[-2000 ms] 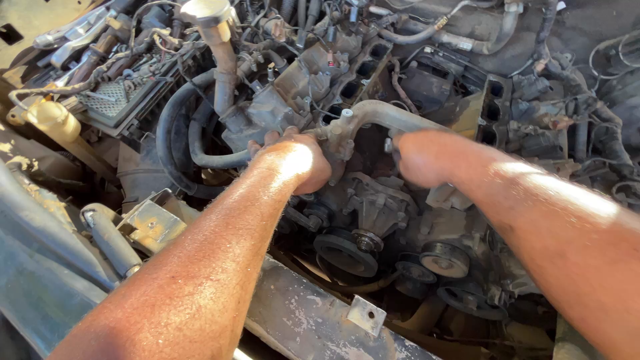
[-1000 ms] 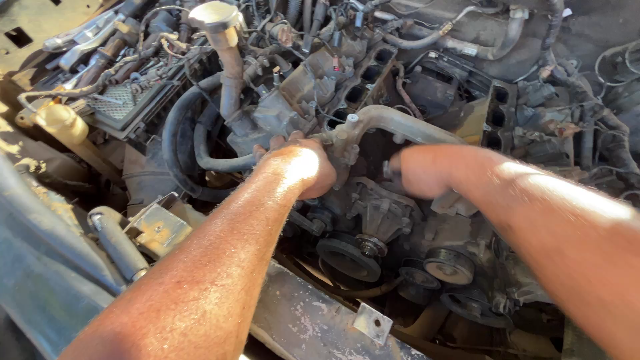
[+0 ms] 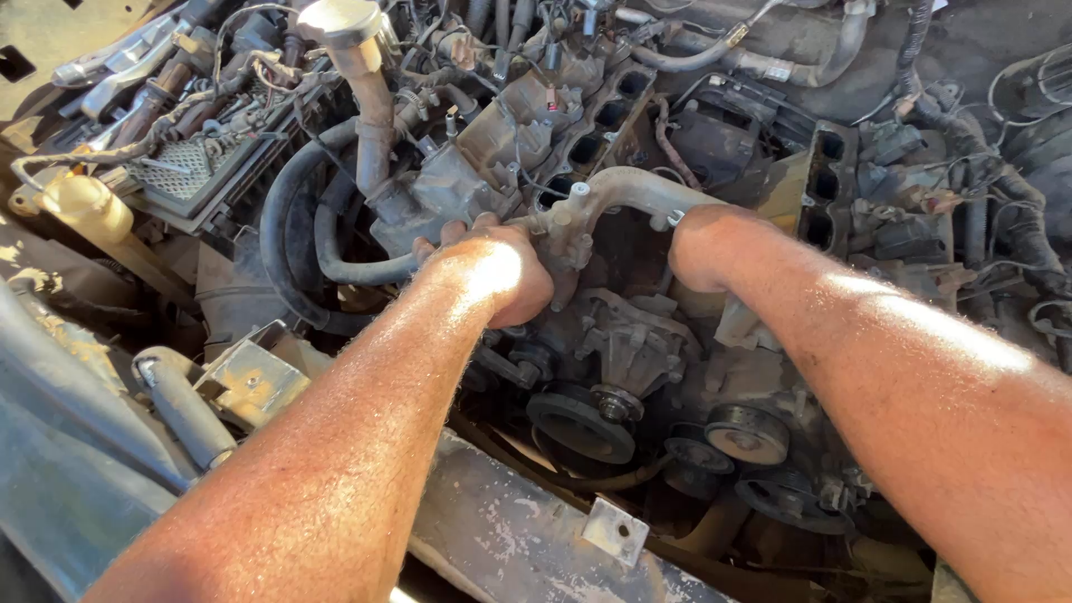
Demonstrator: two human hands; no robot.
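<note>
My left hand (image 3: 490, 272) is closed around the joint where a black rubber coolant hose (image 3: 364, 270) meets the metal coolant pipe (image 3: 641, 184); several fingertips show over the top. My right hand (image 3: 712, 247) is at the right end of that pipe, its fingers mostly hidden behind the wrist. A small silver wrench end (image 3: 675, 217) shows beside the right hand, so that hand seems to hold a wrench. Below the hands is the water pump (image 3: 641, 347) with its round hub.
Several pulleys (image 3: 748, 433) sit low on the engine. Open intake ports (image 3: 589, 149) line both cylinder heads. Loose tools and bolts lie on a tray (image 3: 180, 172) at upper left. A painted crossmember (image 3: 502, 502) with a metal tab (image 3: 615, 531) spans the front. A filler neck (image 3: 368, 109) stands upright.
My right hand, blurred earlier, now shows clearly, and the silver tool end beside it is in sight. My left hand keeps its place at the hose joint.
</note>
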